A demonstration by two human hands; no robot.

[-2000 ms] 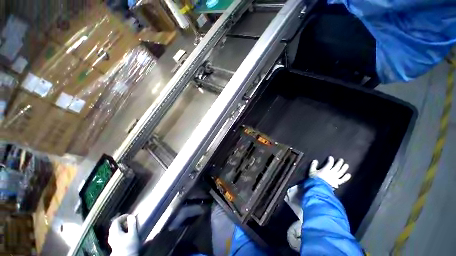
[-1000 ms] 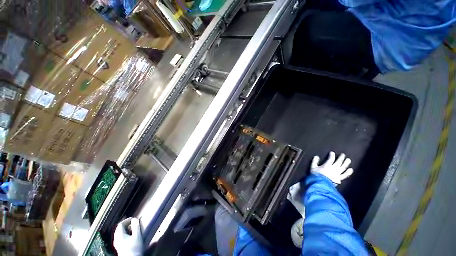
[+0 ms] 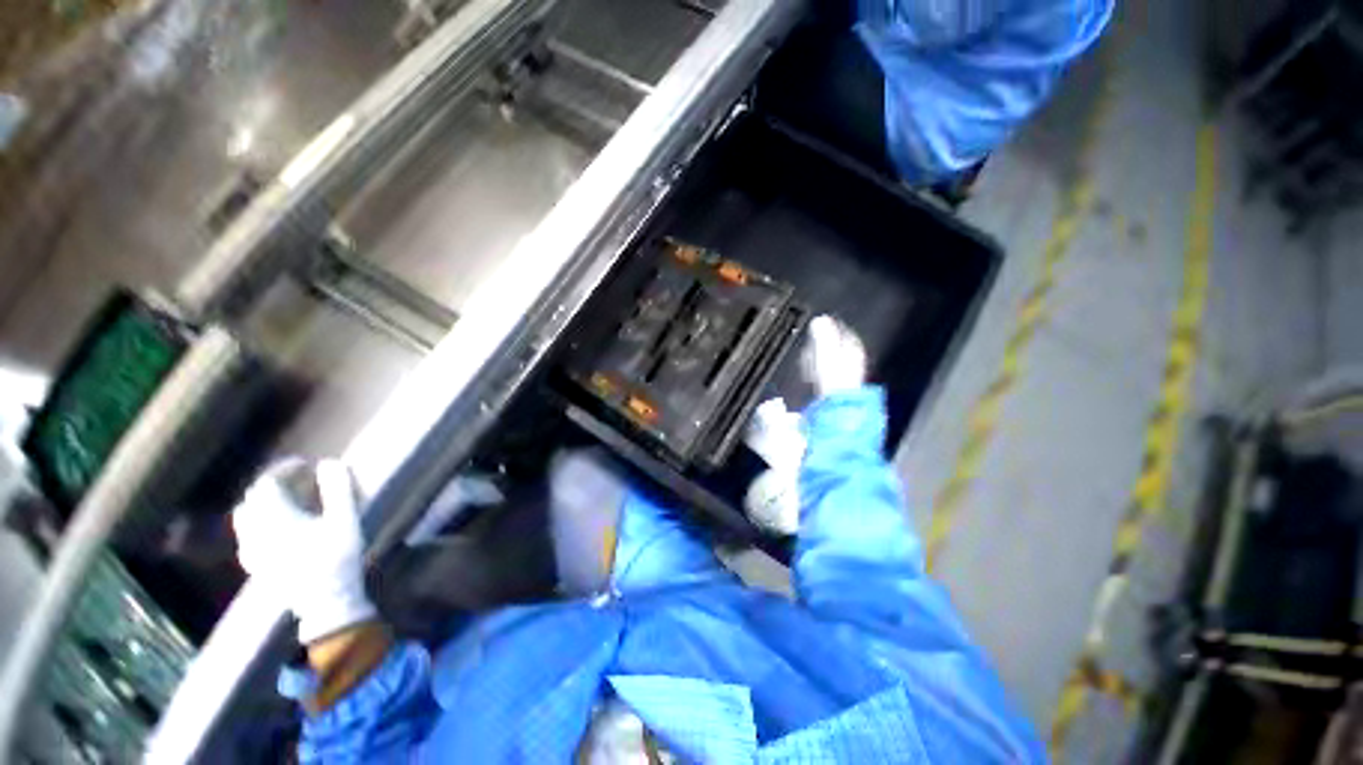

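Black carrier fixtures (image 3: pixel 680 351) with orange clips lie stacked at the near left side of the black tote (image 3: pixel 969 284). My right hand (image 3: pixel 834 356), in a white glove, is at the right edge of the stack; its fingers are blurred and I cannot tell whether they touch the fixtures. My left hand (image 3: pixel 307 550), in a white glove, rests on the near conveyor rail (image 3: pixel 501 307) at the lower left, with nothing seen in it. A white crumpled piece (image 3: pixel 774 437) lies beside my right forearm.
A shallow black tray of green parts (image 3: pixel 120 392) sits behind the far rail (image 3: pixel 314 157). Green boards (image 3: pixel 112 643) lie on the line at lower left. Another person's blue sleeve (image 3: pixel 964 75) hangs over the tote's far end. A dark metal rack (image 3: pixel 1271 598) stands at right.
The view has swung right and down. My right hand has drawn in from over the tote's inside to the stack's edge, its spread fingers now closer together. My left hand is still at the rail.
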